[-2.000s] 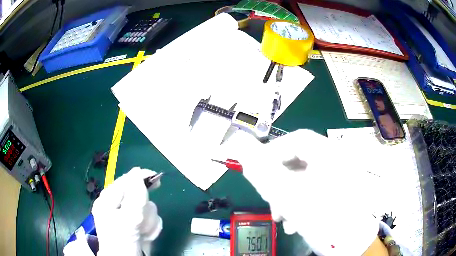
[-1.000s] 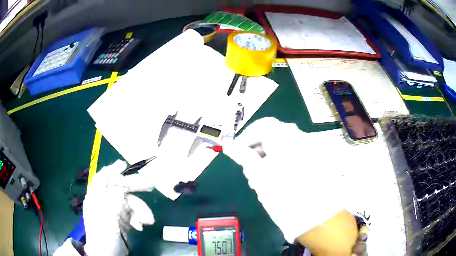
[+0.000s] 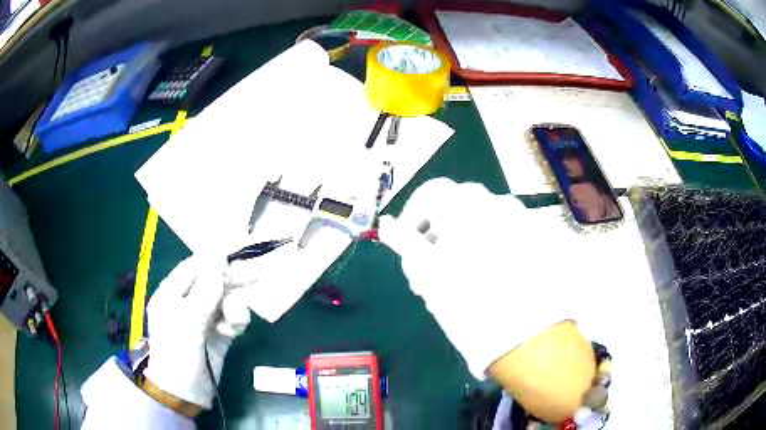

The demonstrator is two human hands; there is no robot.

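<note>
My left hand (image 3: 197, 315), in a white glove, holds a black test lead (image 3: 259, 249) whose pale tip points right over the paper. My right hand (image 3: 470, 260), also gloved, holds a red test lead (image 3: 369, 235) near the caliper. A small black motor or fan (image 3: 326, 295) lies on the green mat between the hands, with a red light spot on it. Thin wires run up from it toward the red lead; where they touch the tips is too small to tell. The red tachometer (image 3: 345, 390) below reads about 104.
A digital caliper (image 3: 327, 207) lies on white paper (image 3: 227, 143). Yellow tape (image 3: 407, 80) and a phone (image 3: 577, 175) lie behind. A power supply (image 3: 21, 260) stands left, a tray of black pieces (image 3: 722, 294) right. A white-and-blue marker (image 3: 277, 380) lies beside the tachometer.
The view has shifted. My left hand has moved up and right with the black lead. A red spot now shows on the small piece, and the tachometer reading has dropped from about 750.
</note>
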